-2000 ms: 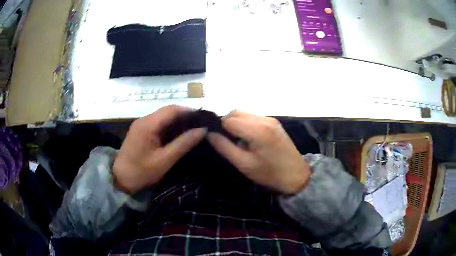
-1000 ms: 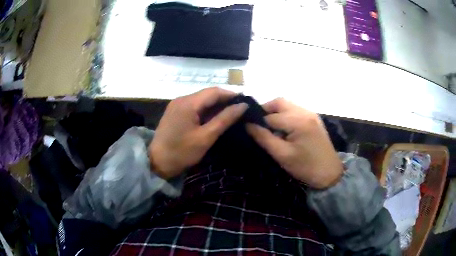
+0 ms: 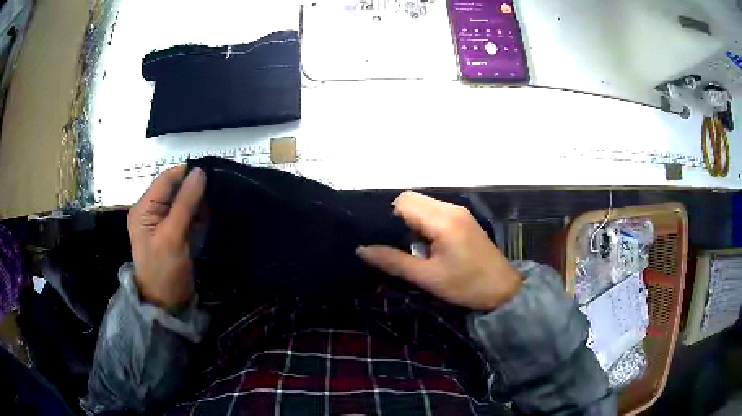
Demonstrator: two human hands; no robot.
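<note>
A dark cloth panel (image 3: pixel 277 219) is spread between my hands over the lap and the table's front edge, with a thin pale line along its top. My left hand (image 3: pixel 169 231) pinches its upper left corner between thumb and fingers. My right hand (image 3: pixel 443 252) holds the cloth's right part, thumb and forefinger apart on it. A small whitish piece shows between the right fingers; I cannot tell what it is. A folded dark stack (image 3: pixel 224 89) lies flat on the white table (image 3: pixel 390 122), with a pale line and a small white mark near its top edge.
A phone with a purple screen (image 3: pixel 490 45) lies at the top. A tan square (image 3: pixel 283 150) sits near the table's front edge. A tan board (image 3: pixel 41 97) is at left. Yellow-brown rings (image 3: pixel 715 146) hang at right. An orange-brown basket (image 3: pixel 674 301) holds plastic bags and paper.
The bunched cloth has been opened out. My left hand has moved away to the left with its corner, and the hands are now wide apart. The camera view has also shifted.
</note>
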